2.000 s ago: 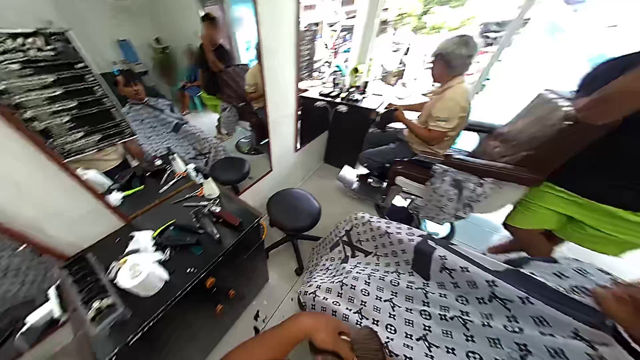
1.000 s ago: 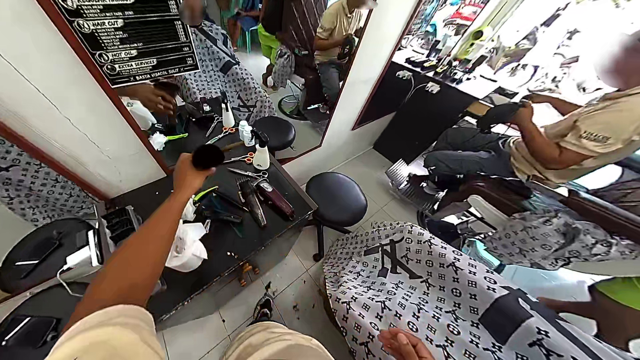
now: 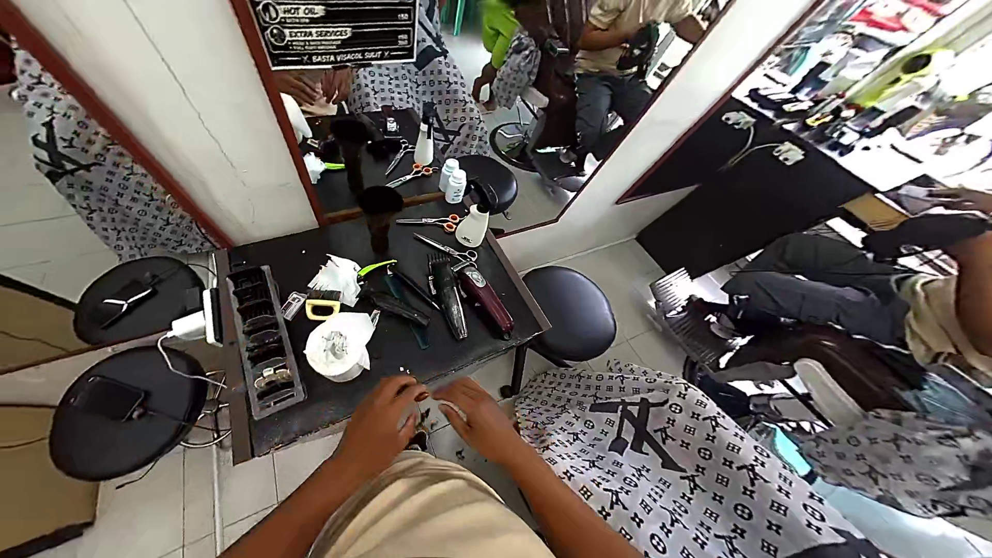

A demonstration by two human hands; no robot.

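My left hand (image 3: pixel 384 416), fingers bent, is in front of the black tabletop's near edge (image 3: pixel 325 434); whether it holds anything small at its fingertips cannot be told. Close beside it, my right hand (image 3: pixel 478 418) has its thumb apart from the fingers and nothing visible in it. A dark neck duster brush (image 3: pixel 380 221) stands upright at the back of the table. Before it lie a black hair clipper (image 3: pixel 447 298), a maroon hair clipper (image 3: pixel 487 301), scissors (image 3: pixel 446 248), a second pair with orange handles (image 3: pixel 430 223) and a white tissue roll (image 3: pixel 337 349).
A tray of clipper guards (image 3: pixel 267 341) lies at the table's left. A white spray bottle (image 3: pixel 473 225) stands by the mirror. Right of the table are a black stool (image 3: pixel 570 314) and a patterned barber cape (image 3: pixel 659 449). A seated person's arm (image 3: pixel 973 287) shows at far right.
The brush that my left hand held one second ago now stands on the table. My left hand has come back toward me, and my right hand has moved left from the cape to beside it.
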